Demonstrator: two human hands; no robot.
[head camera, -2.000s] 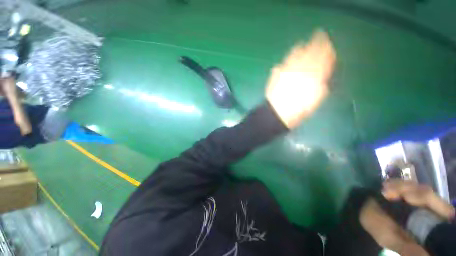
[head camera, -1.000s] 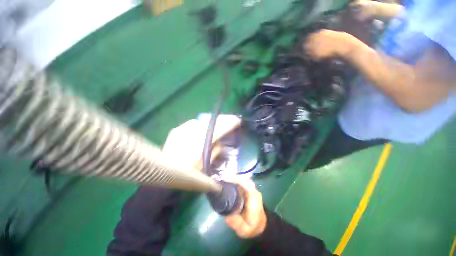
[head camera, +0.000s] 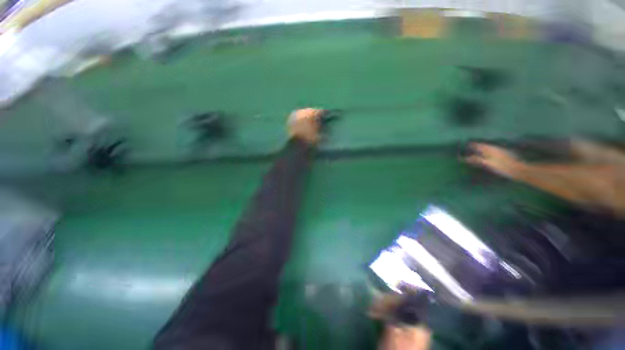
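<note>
The view is blurred. My left hand (head camera: 306, 125) is stretched forward over the green surface (head camera: 356, 195), closed around a small black workpiece (head camera: 330, 117) that shows at its right side. My right hand (head camera: 406, 335) is low in the view, partly cut off by the bottom edge. It is around the thick black screwdriver (head camera: 411, 309). A pale blurred band, likely the coil spring (head camera: 541, 309), runs from there to the right edge. The screwdriver's tip is hidden.
Separate black workpieces (head camera: 209, 128) lie along the green surface to the left and far right (head camera: 467, 109). Another person's hand (head camera: 495, 159) reaches in from the right. Bright white bands (head camera: 445, 243) and a dark heap (head camera: 548, 239) are at lower right. Yellowish rectangles (head camera: 421, 24) lie at the far edge.
The view has swung round. My hands were close together at the screwdriver. Now my left hand is far forward at the line, and my right hand stays low with the screwdriver.
</note>
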